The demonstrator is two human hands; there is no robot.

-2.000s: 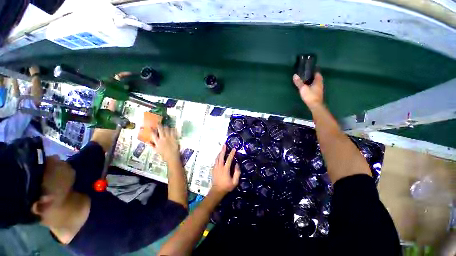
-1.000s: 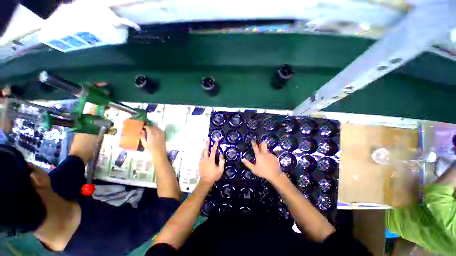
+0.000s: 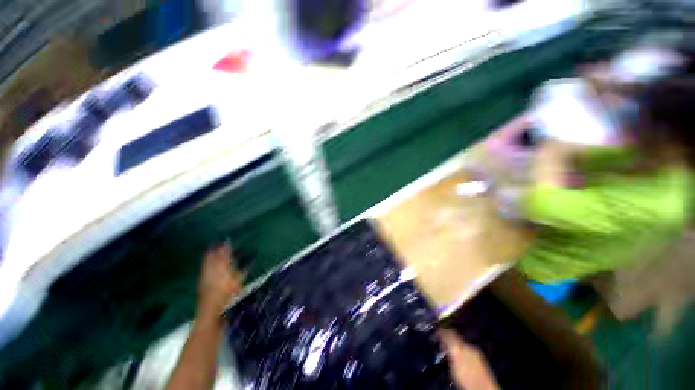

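The picture is blurred. My left hand [image 3: 219,278] is over the near edge of the green conveyor belt [image 3: 411,142], beyond the tray's left corner; whether it holds anything cannot be told. My right hand [image 3: 465,359] is at the right edge of the glossy black blister tray [image 3: 335,305], partly cut off by the bottom of the picture; its fingers are too blurred to read. The parts in the tray smear into bright streaks.
A brown cardboard sheet [image 3: 446,236] lies right of the tray, with a clear item [image 3: 472,187] on it. A person in a lime-green top [image 3: 610,209] is at the right. A white post [image 3: 309,179] stands by the belt. The white shelf [image 3: 244,99] holds a dark flat panel [image 3: 166,140].
The view has swung right and tilted, so the left neighbour and press are out of view. My left hand has moved from the tray to the belt; my right hand has moved to the tray's right edge.
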